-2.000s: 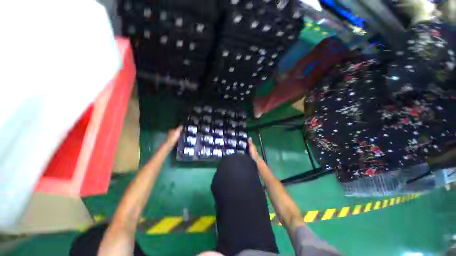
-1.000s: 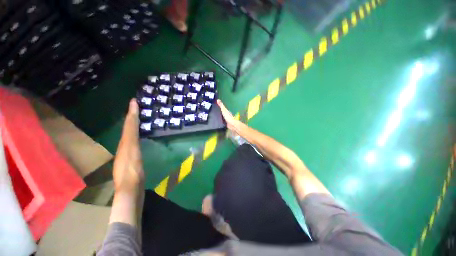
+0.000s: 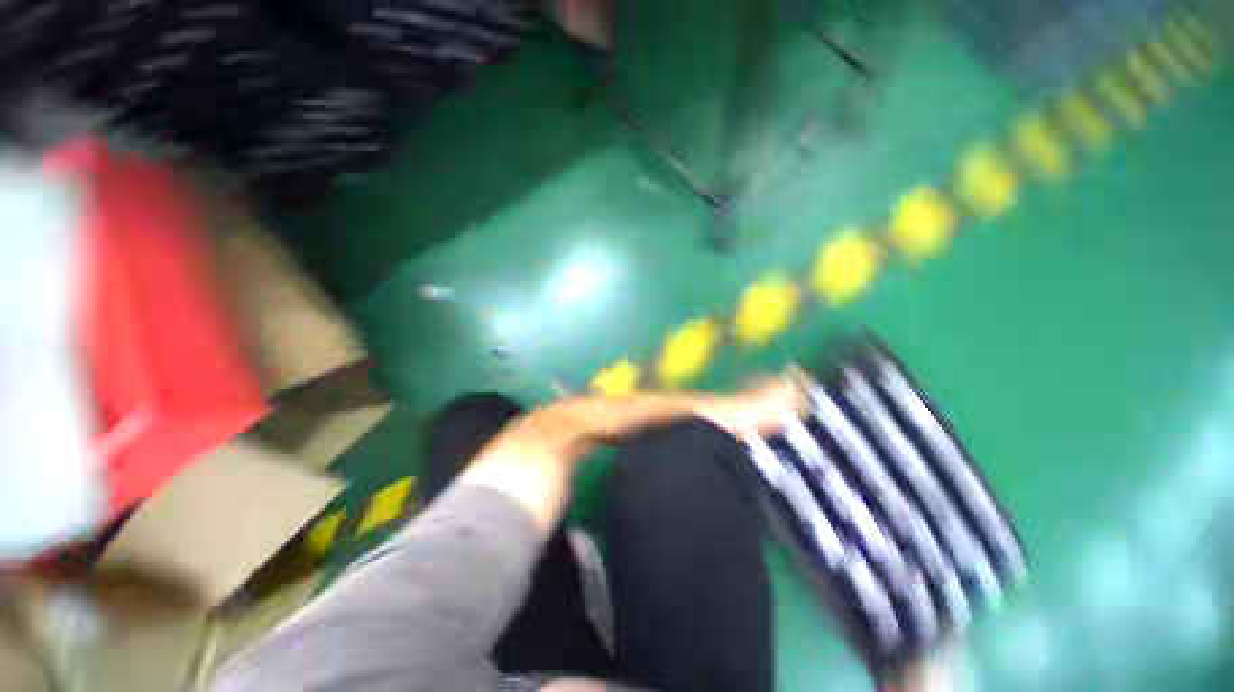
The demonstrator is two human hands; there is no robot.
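A filled black parts tray [image 3: 886, 507] with rows of dark parts with pale tops is at the right of the wearer's knees, tilted and motion-blurred. My left hand [image 3: 774, 403] holds its upper left edge, the arm reaching across above my knees. My right hand [image 3: 928, 673] is at the tray's lower edge, mostly cut off by the picture's bottom and blurred; its fingers cannot be made out.
Green floor with yellow-black tape [image 3: 846, 265] runs diagonally. A red crate [image 3: 169, 325] and an open cardboard box [image 3: 223, 521] stand at left. Blurred stacks of filled black trays [image 3: 291, 81] are at the upper left. Dark thin stool-like legs [image 3: 715, 203] stand at top centre.
The tray has swung from in front of me to the right and turned. My left arm now crosses over my knees. My right hand has moved to the bottom edge of the picture.
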